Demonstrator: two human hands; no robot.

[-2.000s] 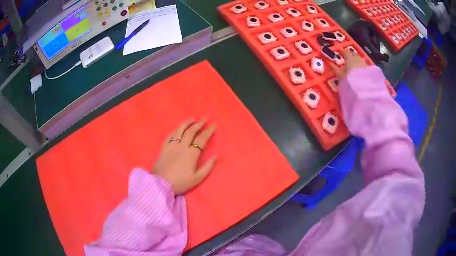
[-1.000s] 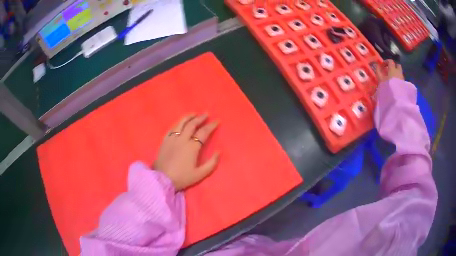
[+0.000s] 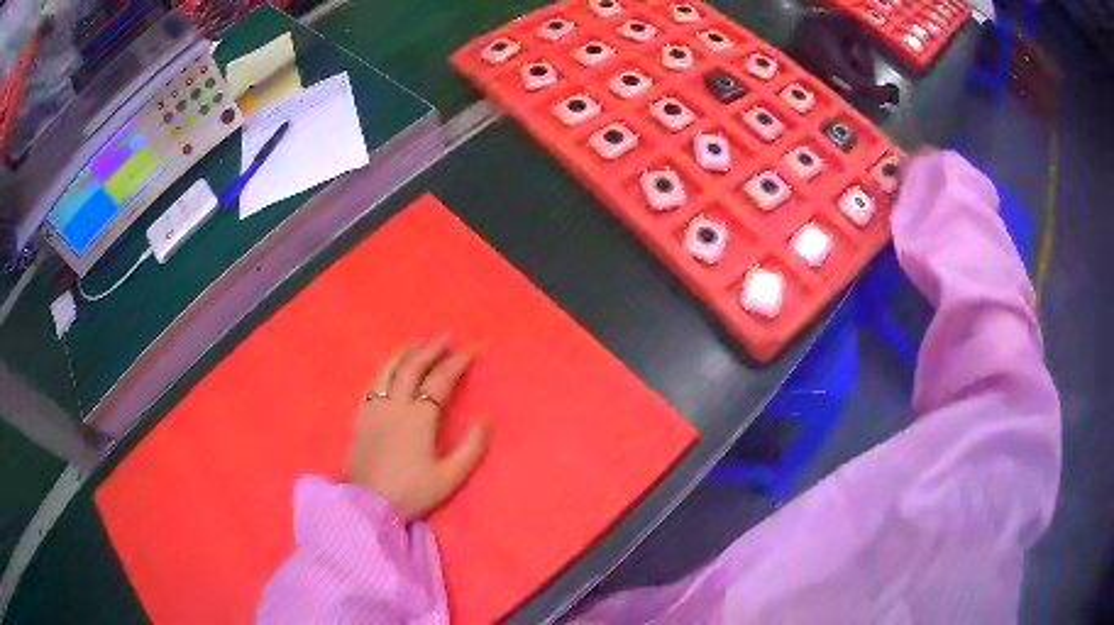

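Observation:
My left hand (image 3: pixel 409 427), with two rings, lies palm down with fingers apart on a smooth flat red sheet (image 3: pixel 538 403). A red compartment tray (image 3: pixel 760 339) lies to its upper right, with pale watch case backs (image 3: pixel 706 238) in its pockets. Two dark watches (image 3: pixel 726 83) sit among them, the other nearer the right edge (image 3: pixel 839 134). My right hand (image 3: pixel 916 159) is at the tray's right edge by a case back (image 3: pixel 886 171). It is blurred and mostly hidden by its sleeve, so its grip cannot be seen.
At left on a raised ledge are a bench instrument (image 3: pixel 122 165), a small white box (image 3: pixel 183 220) with a cable, a blue pen (image 3: pixel 259 165) on a record sheet (image 3: pixel 312 147) and a white slip (image 3: pixel 64 314). Another red tray (image 3: pixel 910 43) is at top right; blue stools (image 3: pixel 819 391) are below.
The view has shifted. My right hand has moved from over the tray's pockets to its right edge. A second dark watch now shows in its own pocket. My left hand stays flat on the sheet.

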